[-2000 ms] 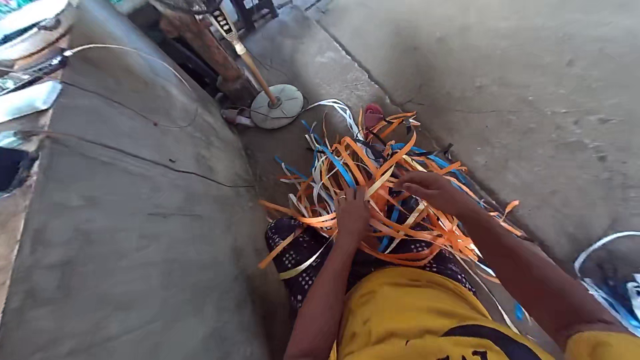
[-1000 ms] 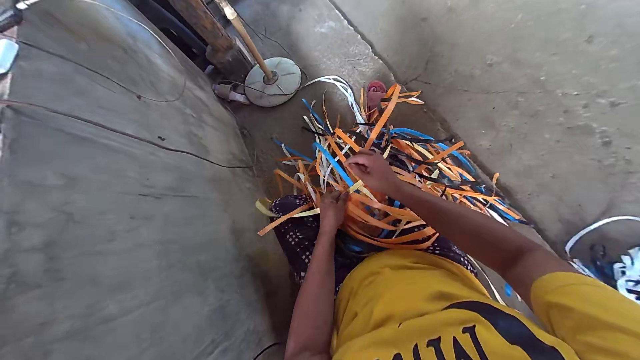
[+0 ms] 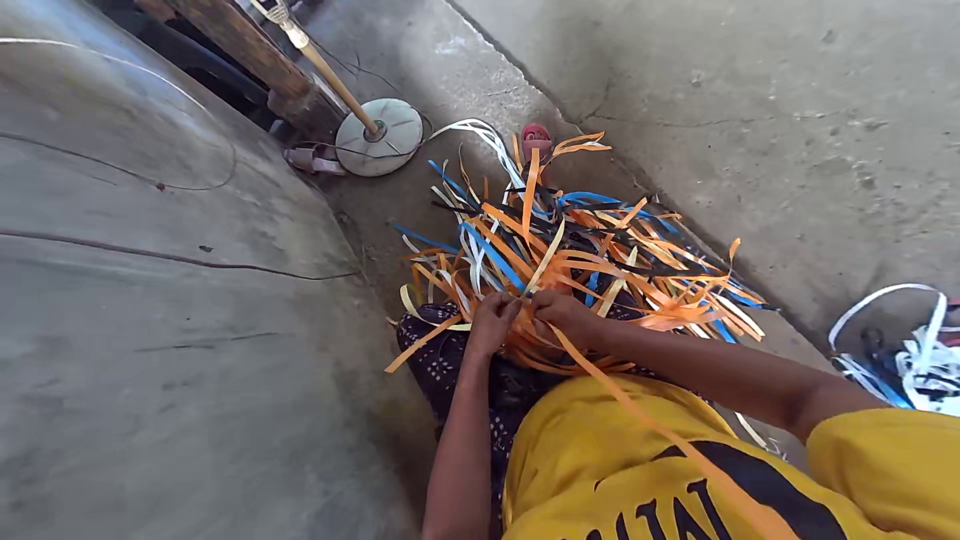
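Observation:
A large loose bundle of flat plastic strips (image 3: 637, 262) in orange, blue, white, black and cream lies over my lap and the floor ahead. My left hand (image 3: 495, 319) pinches strips at the near side of the bundle, where a blue and a cream strip meet. Close beside it, my right hand (image 3: 562, 315) is closed on an orange strip (image 3: 637, 412), which runs back across my yellow shirt toward the lower right. The fingertips of both hands nearly touch; exactly which strips lie between them is partly hidden.
A smooth grey cement surface (image 3: 187, 360) rises at the left, with thin cables across it. Ahead stand a round fan base (image 3: 379, 139), a pink sandal (image 3: 311, 160) and a wooden post (image 3: 240, 45). More white and blue strips (image 3: 926, 367) lie at the right.
My right hand has come down beside my left hand from farther over the bundle. A long orange strip now stretches back over my shirt.

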